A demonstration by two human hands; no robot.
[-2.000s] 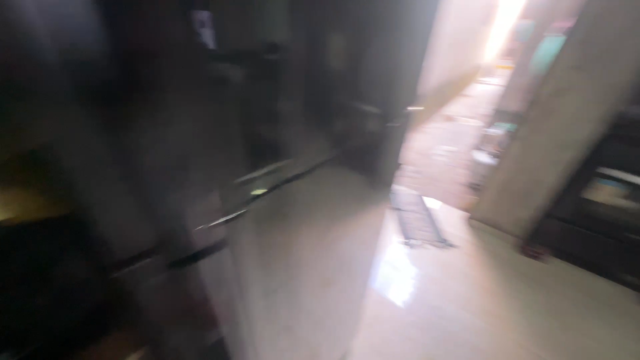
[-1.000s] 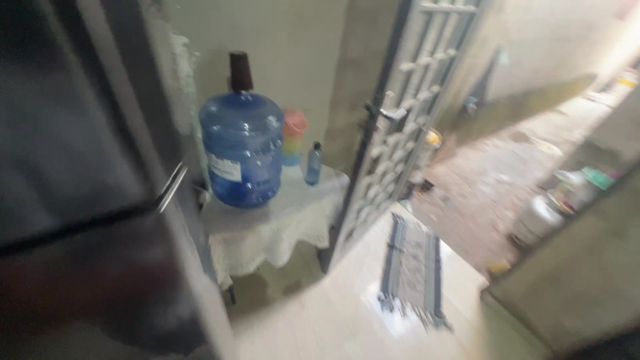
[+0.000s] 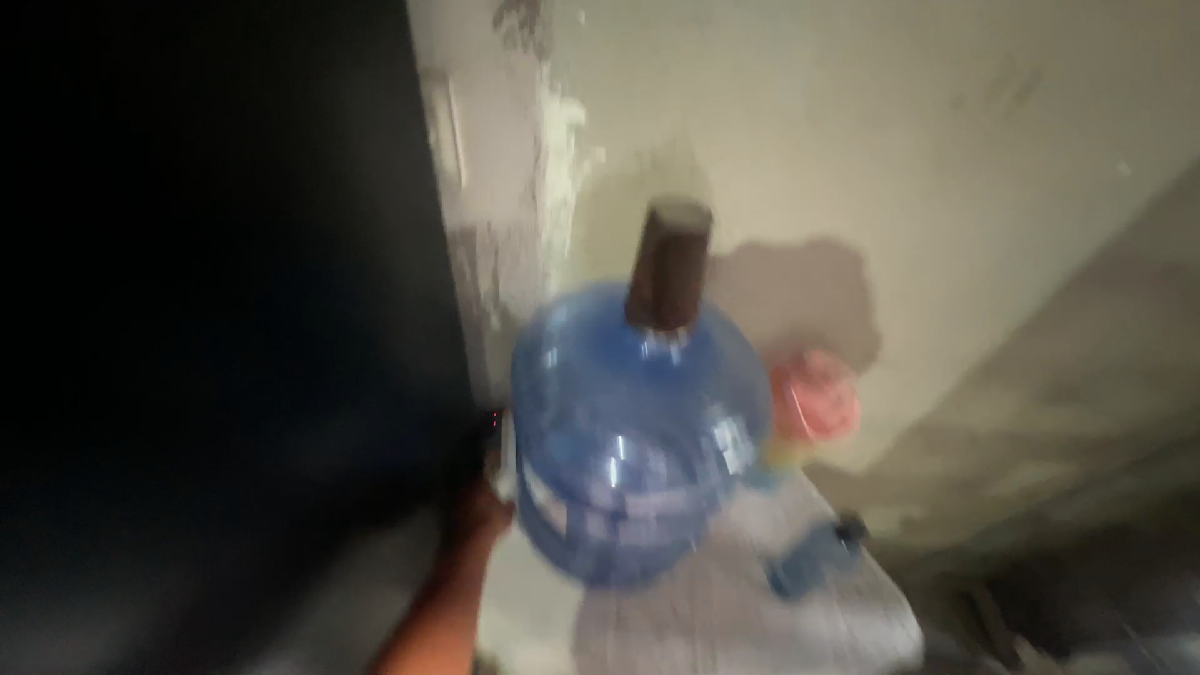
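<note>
My left hand [image 3: 483, 511] reaches in from the bottom, just left of a large blue water jug [image 3: 637, 450]. It is dark and blurred; a narrow pale thing [image 3: 507, 455] shows at its fingers, and whether they grip it cannot be told. A dark brown cup or cap [image 3: 670, 267] covers the neck of the jug. The jug stands on a table with a white cloth [image 3: 750, 628]. Behind it at the right is a pink-lidded container [image 3: 817, 398], and a small blue bottle with a dark cap [image 3: 811, 558] is nearer the table edge. My right hand is out of view.
A large dark upright surface [image 3: 225, 281] fills the left side, close to the hand. Small red lights [image 3: 495, 419] glow in the gap beside the jug. Behind the table rises a pale wall [image 3: 844, 141] with peeling paint at its left corner.
The view has swung to the table and come closer to the jug; the metal gate and floor mat are gone from sight. My left hand has come into view beside the jug.
</note>
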